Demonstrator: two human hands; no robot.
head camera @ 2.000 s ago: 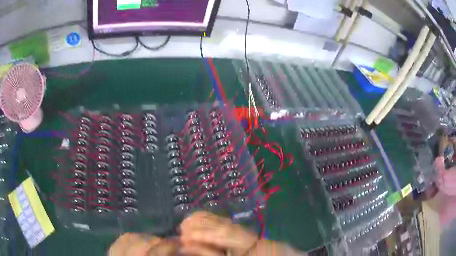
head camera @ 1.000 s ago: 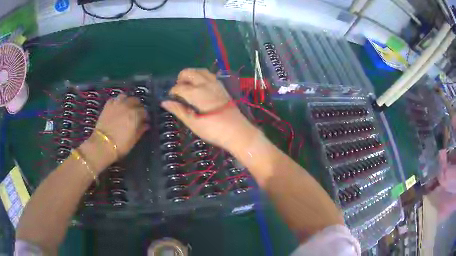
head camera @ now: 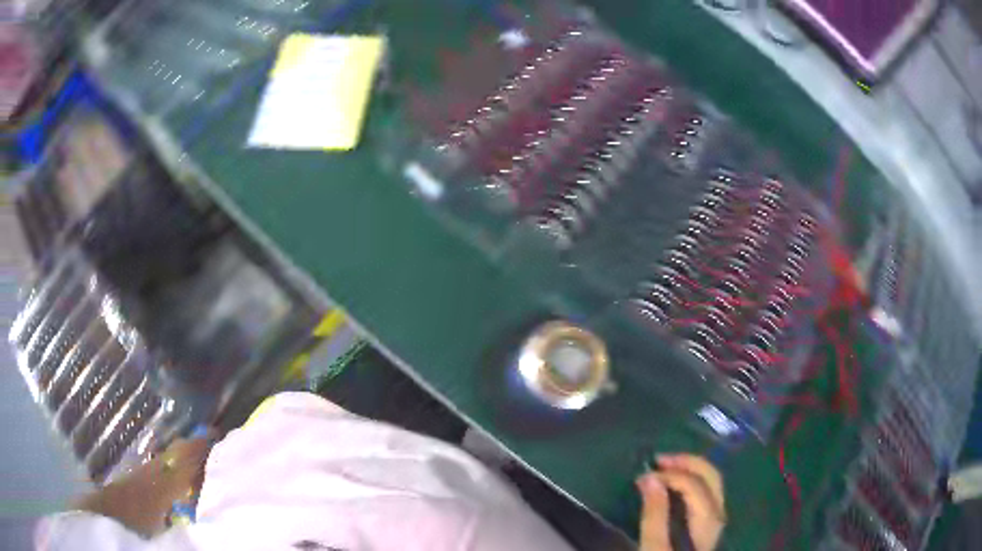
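Observation:
The view is tilted and blurred. My right hand [head camera: 686, 497] is at the bottom, low over the green mat, with its fingers around a dark, pen-thick probe [head camera: 679, 524]. My left forearm and hand [head camera: 135, 497] show at the lower left beside a pale pink sleeve; the hand is too blurred and cut off to tell its grip. A silver-gold round metal base [head camera: 564, 364] sits near the bench's front edge. Beyond it a clear blister tray [head camera: 603, 258] holds rows of small dark components with red leads.
A yellow-edged paper sheet [head camera: 320, 92] lies on the mat. Stacked clear trays [head camera: 92, 377] stand left of the bench, near a blue bin edge [head camera: 54, 116]. More trays [head camera: 888, 474] are at the right. Red wires [head camera: 791, 452] trail over the mat. A monitor [head camera: 867, 32] is at the top right.
The view has swung left and down and tilted. Both hands have left the tray: my left hand to the far left, my right hand to the near side with the probe.

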